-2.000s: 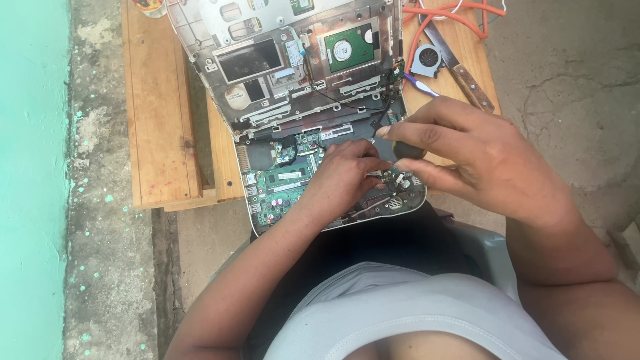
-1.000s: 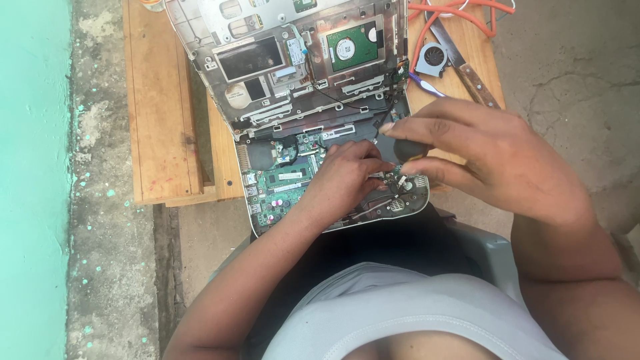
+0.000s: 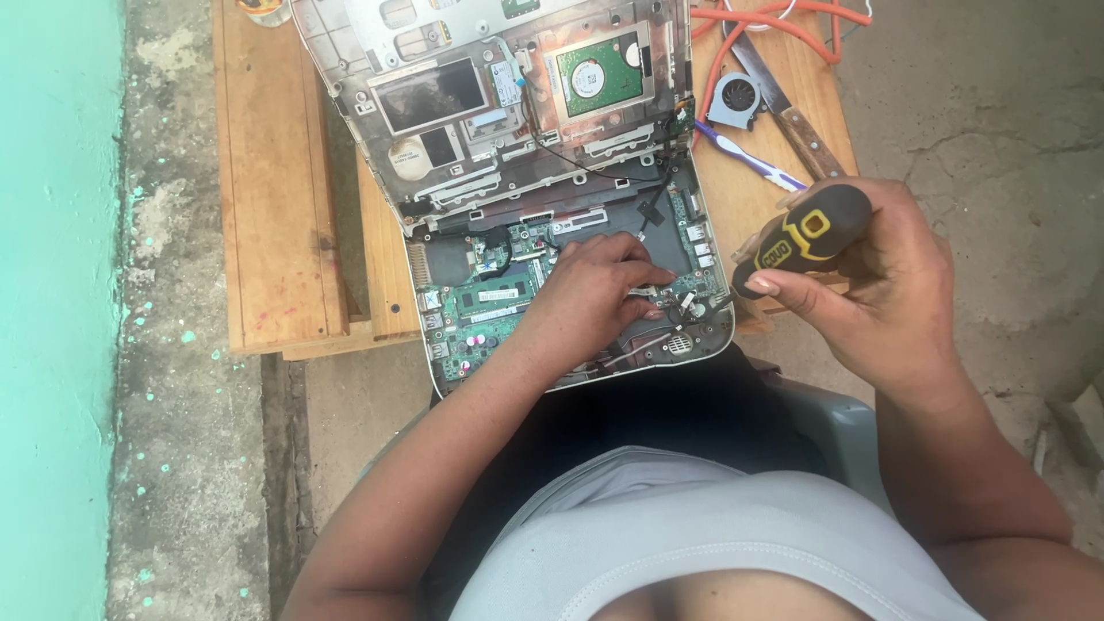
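Note:
An opened laptop base (image 3: 483, 345) with exposed circuit boards lies in front of me. Its upper shell (image 3: 509, 52) stands tilted back behind it and bears a hard drive (image 3: 604, 78). My left hand (image 3: 604, 285) rests over the base, with thumb and fingertips at the small circuit board (image 3: 697, 283) on the right side; whether they pinch a part or cable there cannot be told. My right hand (image 3: 871, 293) holds a screwdriver (image 3: 811, 233) by its black and yellow handle, just right of the base. The tool points down left toward the base's right edge, its tip not plainly visible.
On the wooden table (image 3: 276, 172), right of the laptop, lie a cooling fan (image 3: 735, 99), a knife with a wooden handle (image 3: 806, 138), a purple and white toothbrush (image 3: 750, 157) and an orange cable (image 3: 776, 13). A jar (image 3: 263, 10) stands at the far left.
My right hand has swung the screwdriver away to the right of the laptop's edge, its handle now plainly in view. My left hand has stayed at the same part of the base.

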